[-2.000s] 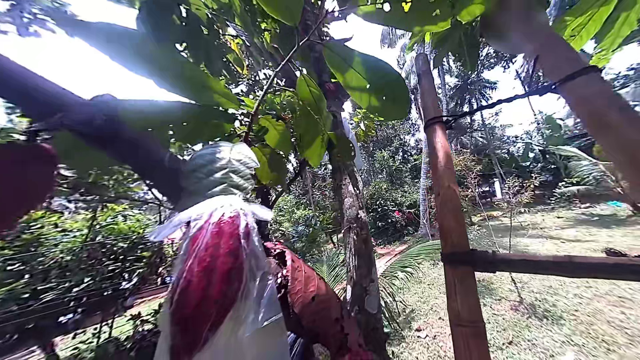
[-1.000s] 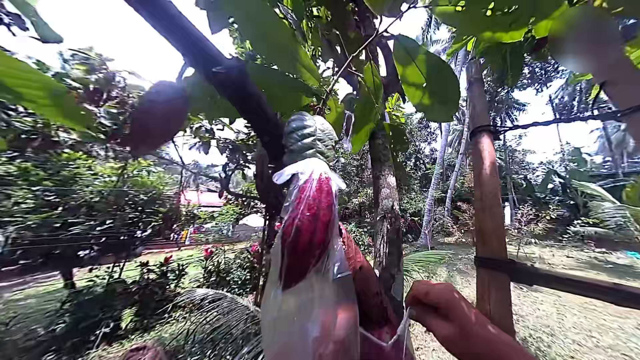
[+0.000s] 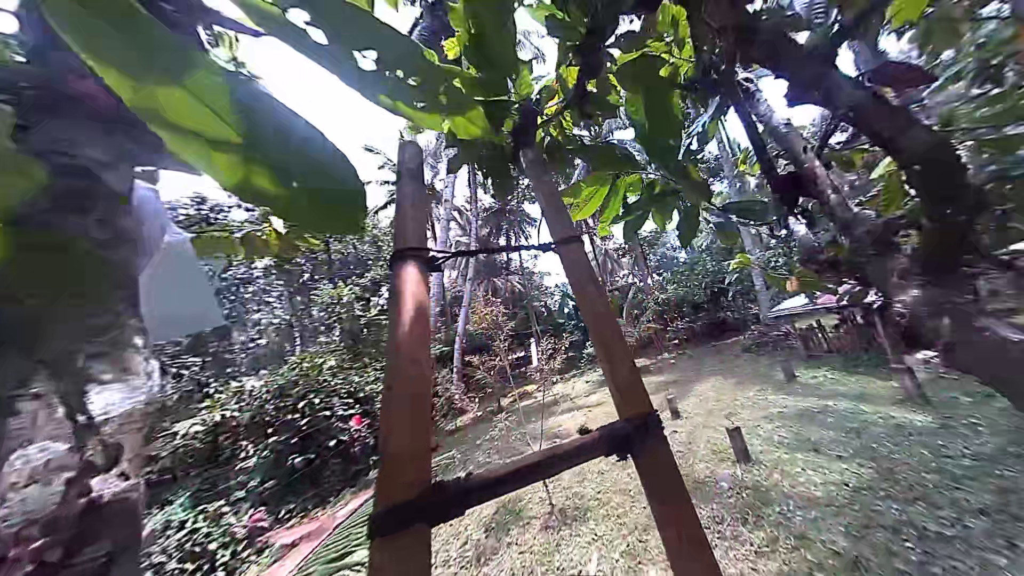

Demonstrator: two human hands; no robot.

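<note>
Neither of my hands shows in the head view now. A wooden ladder stands in the middle, with a left pole [image 3: 406,360], a right pole [image 3: 610,352] and a lashed rung [image 3: 520,474] between them. Near its top a dark cord [image 3: 496,250] ties the two poles. At the left a pale, translucent plastic bag [image 3: 178,280] hangs beside a blurred tree trunk [image 3: 72,240]; what it holds cannot be made out. Large green leaves [image 3: 240,128] hang over the upper left.
A thick, dark tree branch [image 3: 904,136] curves down on the right. Beyond the ladder lies a grassy slope [image 3: 840,464] with short wooden stumps [image 3: 738,445]. Dense shrubs [image 3: 280,400] stand at the left, and a low shelter [image 3: 824,308] is at the back right.
The view has swung to the right. The bagged red cacao pod and the hand at its bag, both seen one second ago, are out of view, and the ladder is now central.
</note>
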